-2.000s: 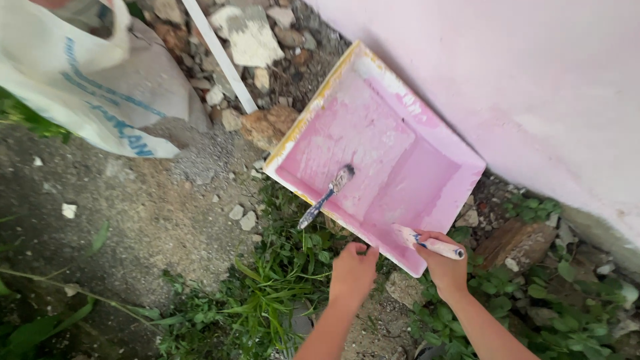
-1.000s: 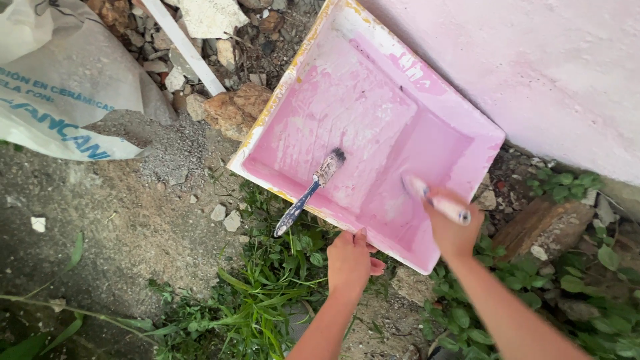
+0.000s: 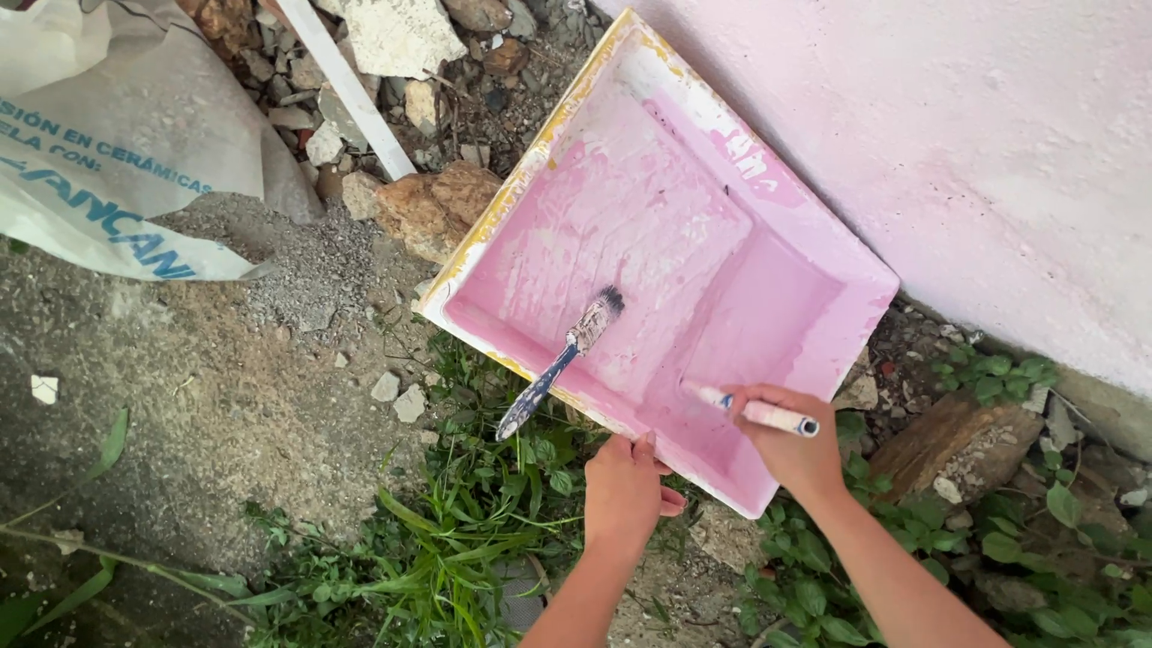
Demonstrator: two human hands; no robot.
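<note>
A plastic paint tray [image 3: 621,225] coated in pink paint rests at an angle against the foot of the wall. My left hand [image 3: 625,490] pinches its lower rim between thumb and fingers. In my right hand [image 3: 792,441] is a paint-smeared brush handle [image 3: 778,418], its tip down in the pink paint of the tray's deep end; the bristles are hard to make out. A second paintbrush [image 3: 549,382], with a dark blue speckled handle and dark bristles, lies across the tray's lower rim to the left of my left hand.
The pink wall [image 3: 972,153] rises at the right. A printed plastic sack [image 3: 117,180], a white strip [image 3: 346,85], rubble and an orange-brown rock [image 3: 441,207] lie at the upper left. Grass [image 3: 450,558] grows below the tray, with a brown rock [image 3: 958,450] at the right.
The brush in my right hand has shifted within the tray's deep end. My left hand stays at the lower rim. The view has come closer to the tray.
</note>
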